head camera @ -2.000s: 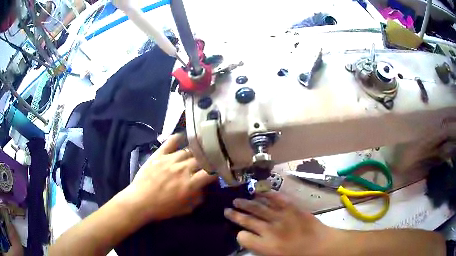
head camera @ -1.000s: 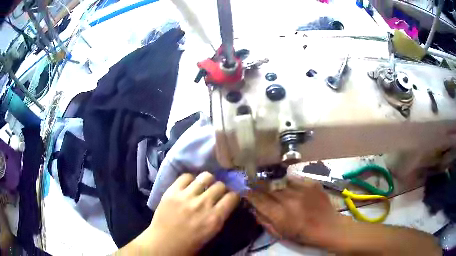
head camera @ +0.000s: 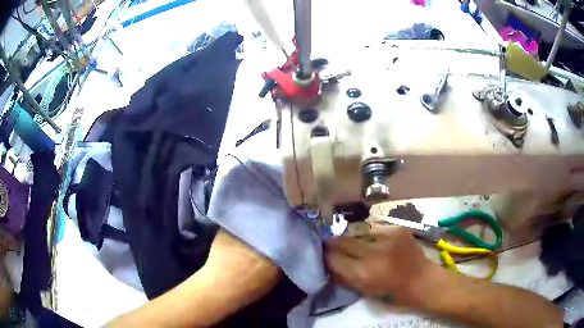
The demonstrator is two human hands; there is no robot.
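Observation:
The black and grey garment [head camera: 170, 138] lies on the white table left of the sewing machine head [head camera: 410, 147]. A light grey part of it [head camera: 266, 214] runs from beside the machine head down toward the front, near the lit needle area. My left hand is hidden under this grey cloth; only my left wrist and forearm show. My right hand [head camera: 374, 262] is just in front of the needle area, at the right edge of the grey cloth. Its fingertips are blurred and partly hidden, so its grip cannot be told.
Scissors [head camera: 470, 240] with green and yellow handles lie right of my right hand, beside the machine bed. A red cloth tie [head camera: 296, 83] is on top of the machine head. Dark cloth [head camera: 563, 243] lies at the right edge. Crumpled clear plastic [head camera: 211, 37] lies behind the garment.
The grey part has come out from beside the machine head and now spreads toward the front, over my left hand. My right hand has shifted slightly right. The view has moved, so the machine sits further right.

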